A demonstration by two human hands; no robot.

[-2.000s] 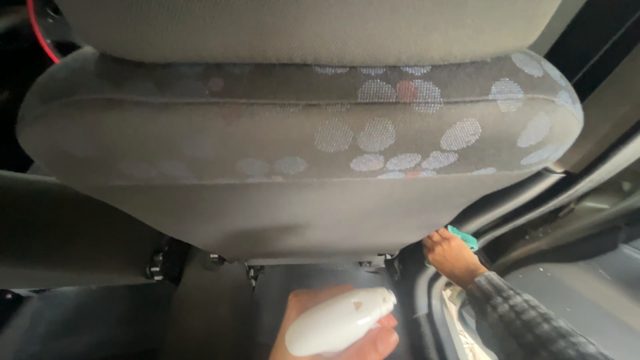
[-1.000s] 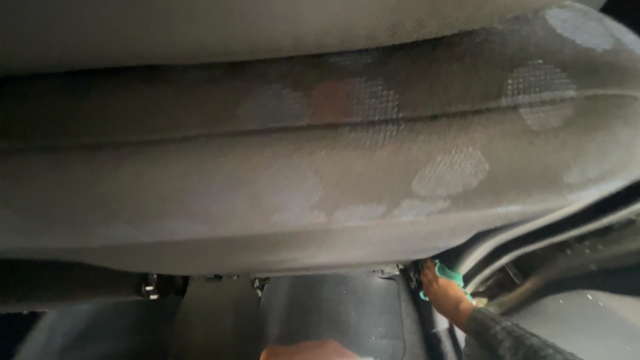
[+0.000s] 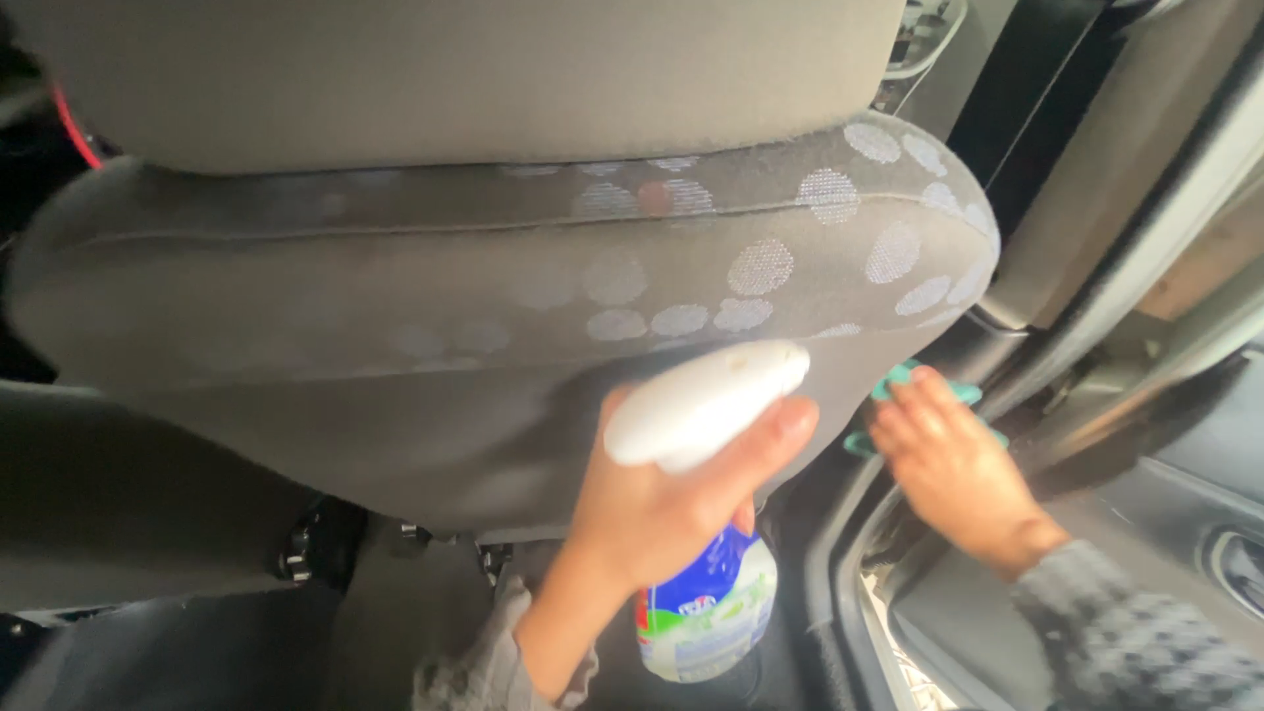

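My left hand (image 3: 662, 504) is wrapped around the neck of a spray bottle (image 3: 711, 612) with a white trigger head and a blue and green label. The bottle is held upright in front of the back of a grey car seat (image 3: 444, 434), whose cushion edge has pale dots. At the right, my right hand (image 3: 943, 459) presses a teal cloth (image 3: 963, 393) near the base of the door pillar, beside the seat's right edge. Its fingers cover part of the cloth.
A grey door panel (image 3: 1126, 553) stands open at the right, with the door sill (image 3: 839, 563) running beside the dark floor. Another seat (image 3: 148, 494) is at the left. Metal seat fittings (image 3: 296, 553) show low down. A black belt strap (image 3: 1037, 79) hangs at the upper right.
My left hand has risen into fuller view with the spray bottle. My right hand, still on the teal cloth, has moved up along the door frame. The view was closer to the seat one second ago.
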